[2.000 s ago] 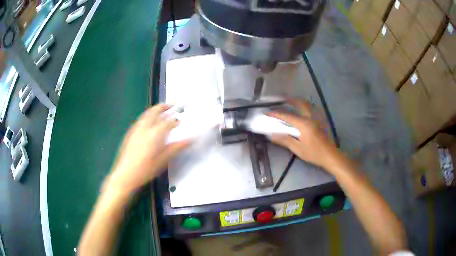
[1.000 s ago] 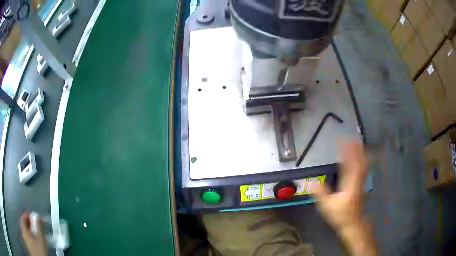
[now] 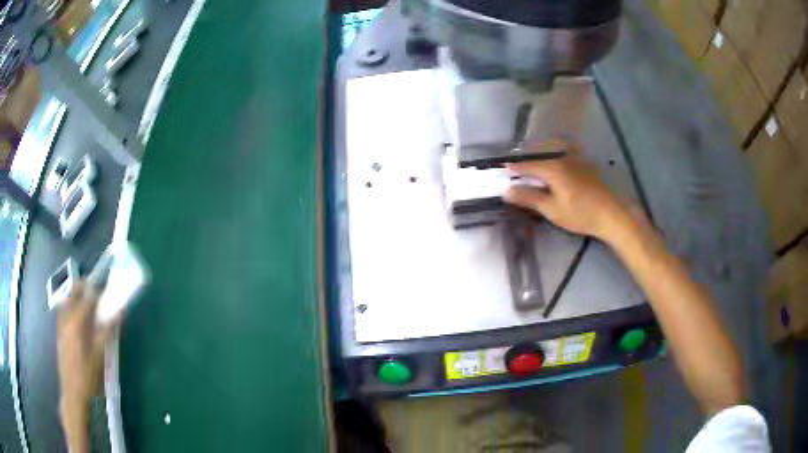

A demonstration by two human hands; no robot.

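Note:
My left hand (image 3: 81,323) is at the far left, over the edge of the conveyor belt, and holds a white plastic housing (image 3: 124,281), slightly blurred. My right hand (image 3: 571,196) is at the fixture (image 3: 478,211) under the silver ultrasonic horn (image 3: 496,119). Its fingers are on a white housing (image 3: 485,183) lying in the fixture. The slotted clamp bar (image 3: 523,265) runs from the fixture towards me. Part of the hex key (image 3: 565,279) shows right of the bar.
Several white housings (image 3: 78,208) lie on the conveyor belt (image 3: 40,354). The green side worktop (image 3: 230,221) lies between belt and welder. Two green buttons (image 3: 394,372) and a red stop button (image 3: 524,359) are on the front panel. Cartons (image 3: 735,97) are stacked at right.
My right hand has moved from the front right of the welder to the fixture, where a white housing now shows. My left hand has moved up along the belt edge with a housing.

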